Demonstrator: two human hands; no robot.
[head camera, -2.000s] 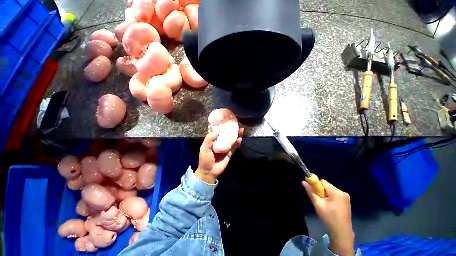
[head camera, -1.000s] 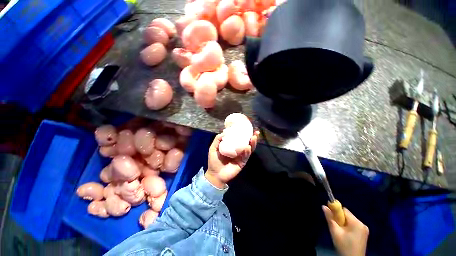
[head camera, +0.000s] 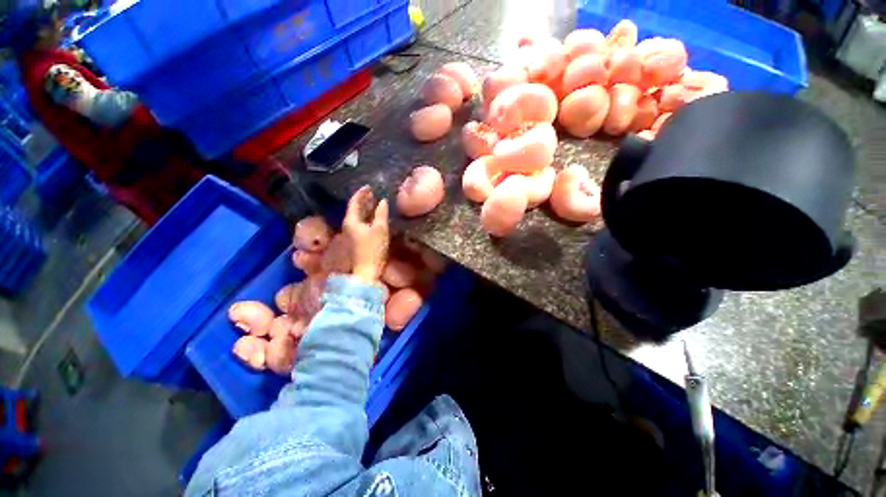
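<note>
My left hand (head camera: 367, 233) is above the bin of pink castings, near the table edge, with its fingers apart and no casting seen in it. Glossy pink castings (head camera: 400, 309) lie in the blue crate (head camera: 228, 374) below the hand and forearm, which partly hide them. A single casting (head camera: 420, 191) sits on the table just right of my fingers, apart from them. The silvery shaft of the iron (head camera: 698, 413) rises from the bottom edge at the right. Its handle and my right hand are cut off by the edge.
A pink pile (head camera: 525, 146) covers the table's upper middle. The black drum-shaped unit (head camera: 738, 184) stands right of it. A phone (head camera: 337, 146), stacked blue crates (head camera: 262, 58) and a person in red (head camera: 83, 126) are at left. A spare iron (head camera: 867, 398) lies far right.
My left hand has moved left from the table's front edge to above the bin, and the casting is gone from it. The view has swung left. My right hand has left the picture.
</note>
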